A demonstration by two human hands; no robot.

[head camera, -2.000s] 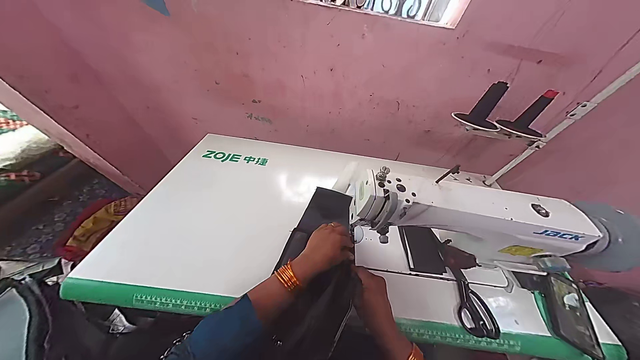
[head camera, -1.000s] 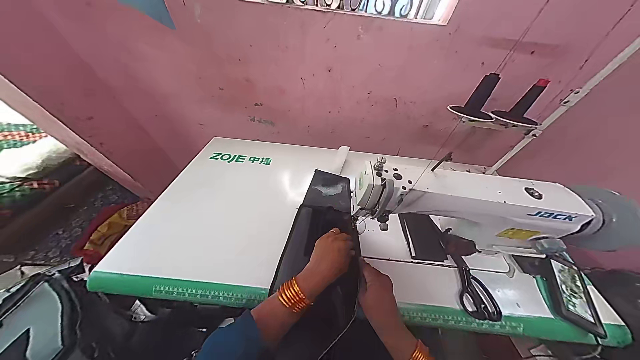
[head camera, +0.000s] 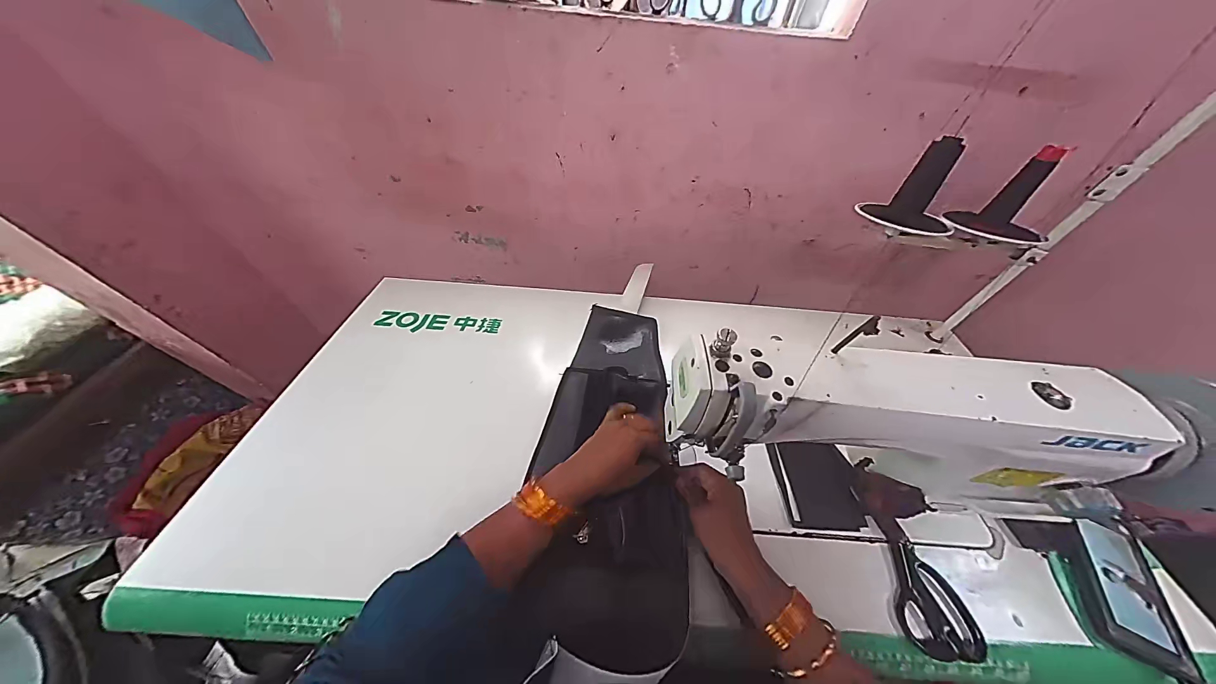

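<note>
A piece of black material (head camera: pixel 608 532), perhaps a bag part, lies lengthwise from the table's front edge to beside the head of a white Jack sewing machine (head camera: pixel 912 408). My left hand (head camera: pixel 622 446) rests on it with bent fingers, just left of the needle area. At the material's right edge, just in front of the needle area, my right hand (head camera: pixel 712 499) pinches that edge. The needle and presser foot are mostly hidden behind my fingers and the machine head. Both wrists wear orange and gold bangles.
Black-handled scissors (head camera: pixel 936 608) lie right of my right hand, near a flat black piece (head camera: pixel 822 484). A phone or tablet-like device (head camera: pixel 1130 589) sits at the right edge. Two black thread cones (head camera: pixel 926 185) stand on a holder behind. The white table (head camera: pixel 380 456) has a green front edge.
Since the earliest frame, the black material reaches farther toward the back of the table beside the machine head. My left hand now lies lower on it.
</note>
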